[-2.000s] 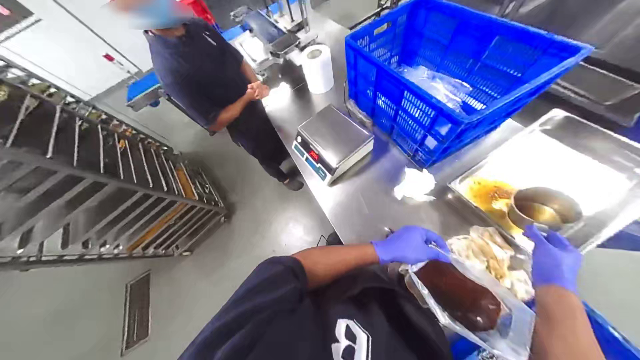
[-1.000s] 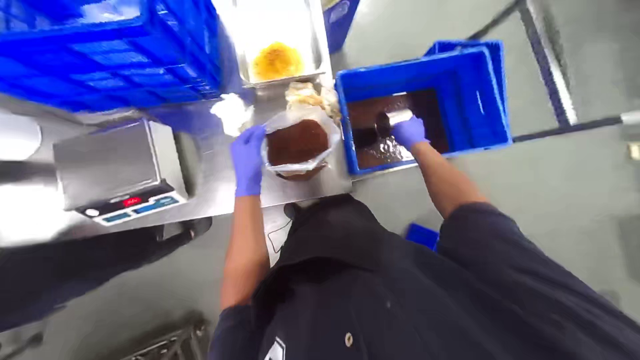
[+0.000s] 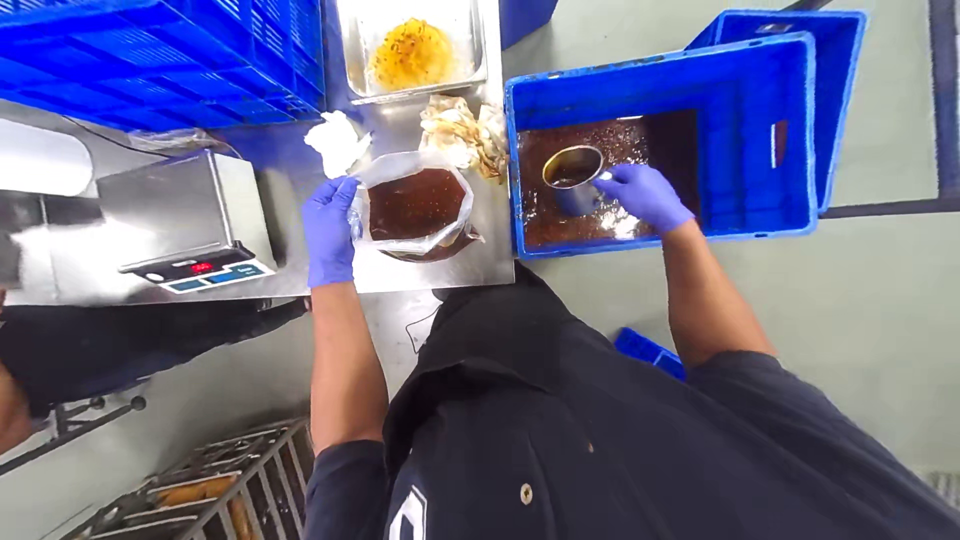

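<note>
In a purple glove, my left hand [image 3: 330,225] pinches the rim of a clear plastic bag [image 3: 420,202] that stands with its mouth spread, dark brown liquid inside, near the steel table's front edge. My right hand [image 3: 649,196], gloved too, grips the handle of a metal cup [image 3: 574,169]. That cup is over the dark liquid [image 3: 540,217] in a blue plastic crate [image 3: 757,142], right of the table; whether its base touches the liquid I cannot tell. Crumpled, stained cloths or paper [image 3: 457,135] lie behind the bag, and a white crumpled wipe [image 3: 337,142] is beside it.
A digital scale [image 3: 172,202] stands left on the steel table, with a white roll [image 3: 45,157] beyond. Blue crates [image 3: 150,60] and a steel tray [image 3: 416,90] with yellow residue are at the back. A co-worker [image 3: 150,345] stands at left, near a metal rack [image 3: 247,480].
The view has swung strongly. Two seconds ago the cup was in the tray; one second ago my right hand had it in the blue crate. My left hand stays at the bag.
</note>
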